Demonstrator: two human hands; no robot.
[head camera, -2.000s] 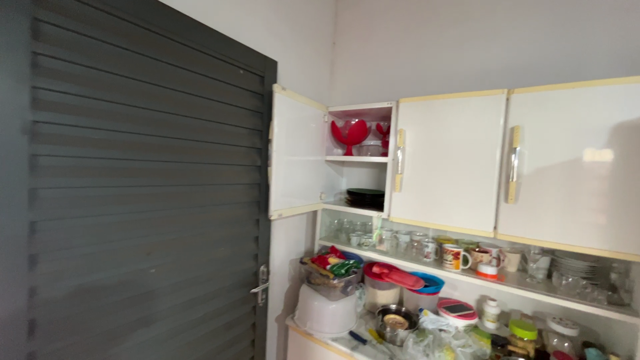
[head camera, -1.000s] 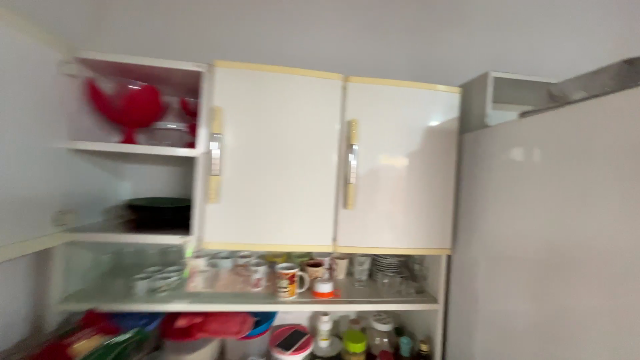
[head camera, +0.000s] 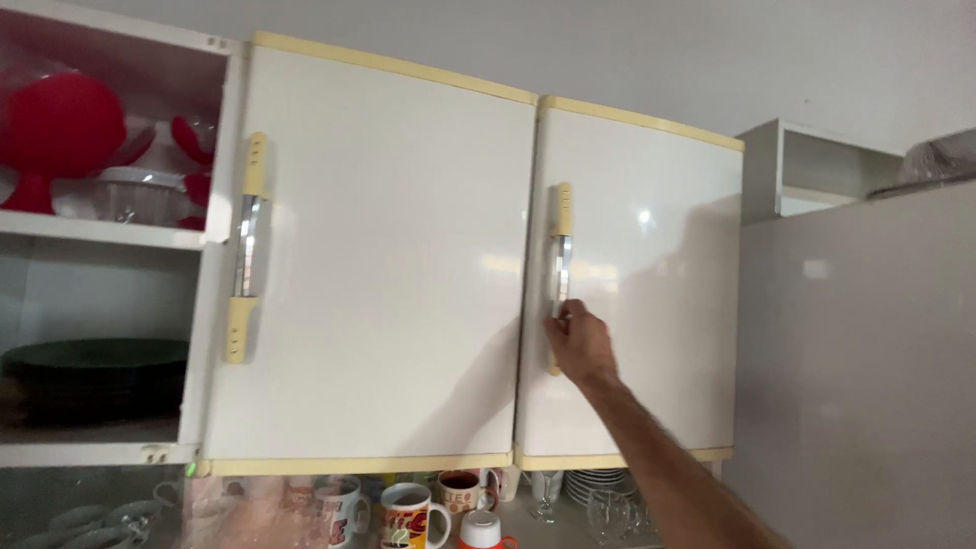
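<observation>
My right hand (head camera: 581, 341) grips the lower part of the metal and cream handle (head camera: 563, 263) on the right white cabinet door (head camera: 656, 305), which is closed. My left hand (head camera: 263, 512) is a blur at the bottom, near the mugs under the middle door; its fingers cannot be made out. The middle cabinet door (head camera: 381, 259) is closed too, with a like handle (head camera: 245, 248) at its left edge. In the uncovered left compartment, a red bowl-like piece (head camera: 65, 126) and a clear container (head camera: 141, 194) are on the upper shelf, and dark stacked plates (head camera: 95, 381) on the lower.
Below the doors, a shelf holds a printed mug (head camera: 408, 518), a brown and cream mug (head camera: 459, 492), a white and orange cup (head camera: 480, 528), glass cups (head camera: 610, 512) and stacked plates (head camera: 595, 482). A tall pale panel (head camera: 854, 343) stands at the right.
Both hands have come into view, the right one now on the right door's handle. The view has swung right and nearer the cabinet.
</observation>
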